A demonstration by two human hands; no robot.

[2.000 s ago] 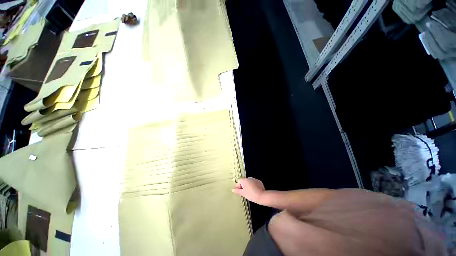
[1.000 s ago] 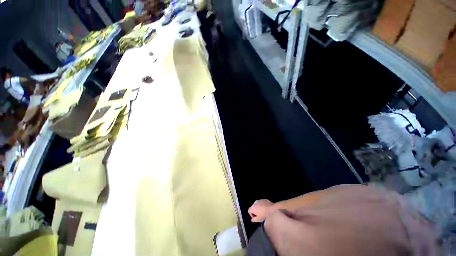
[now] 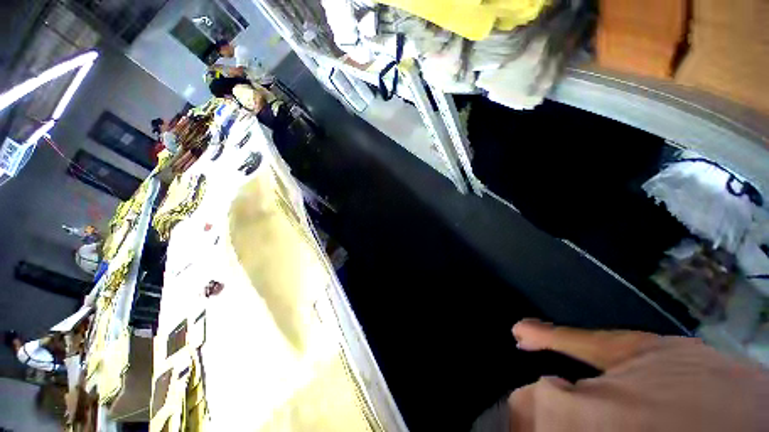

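Tan bag panels (image 3: 274,253) lie along the right side of the long white-topped table (image 3: 240,359). More tan panels (image 3: 329,405) lie nearer, cut off by the bottom edge, with close parallel lines along their right border. My right hand (image 3: 582,346) is at the lower right, over the dark aisle and away from the table. One digit points left. Nothing shows in the hand, but its other fingers are hidden or blurred. My left hand is not in view.
Panels with dark patches (image 3: 173,371) lie at the table's left edge. A small dark red-brown item (image 3: 213,288) sits mid-table. Grey metal shelving (image 3: 455,143) and white-grey bundles (image 3: 708,202) stand right of the aisle. A person (image 3: 232,72) is at the far end; others are left.
The view has swung up and tilted, showing the room's far end. My right hand has left the panels' right edge and is now over the aisle. The stepped rows have left view.
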